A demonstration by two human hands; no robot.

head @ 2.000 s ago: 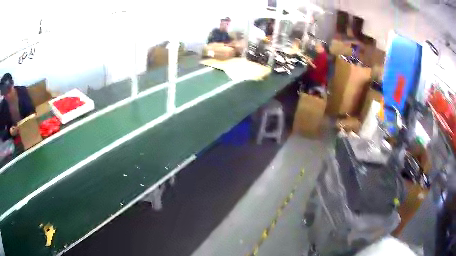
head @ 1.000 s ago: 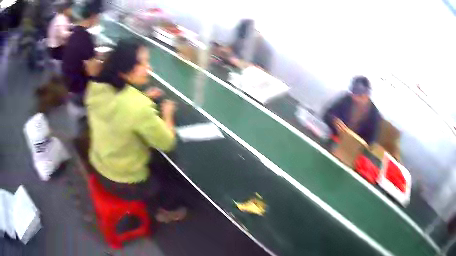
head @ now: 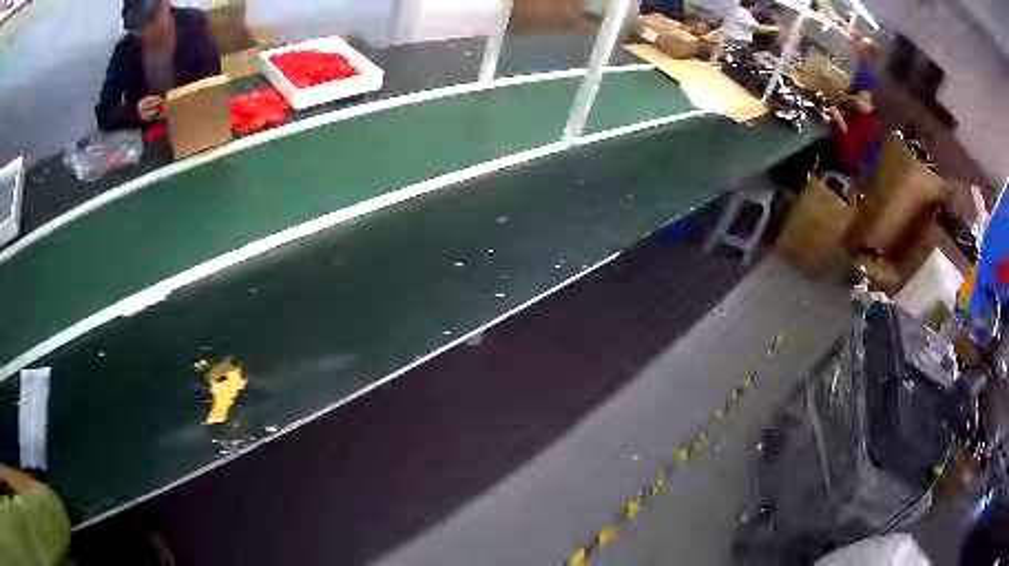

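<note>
Neither of my hands is in the picture. Nearest in front of me is the dark green bench (head: 365, 321) with a white front edge. A small yellow item (head: 225, 392), too blurred to name, lies on it at the left, with small pale scraps around it. A flat white strip (head: 34, 418) lies at the bench's far left. The green conveyor (head: 332, 182) with white edges runs behind the bench.
A person (head: 160, 66) sits beyond the belt by a cardboard box (head: 199, 116) and a white tray of orange-red parts (head: 322, 69). A green sleeve (head: 31, 525) shows lower left. A white stool (head: 742, 223), cartons (head: 817, 224) and plastic-covered dark items (head: 902, 387) stand right.
My view has swung back to the right from the seated person in green, who is now only a sliver at the lower left. The cartons and stool show again at the right.
</note>
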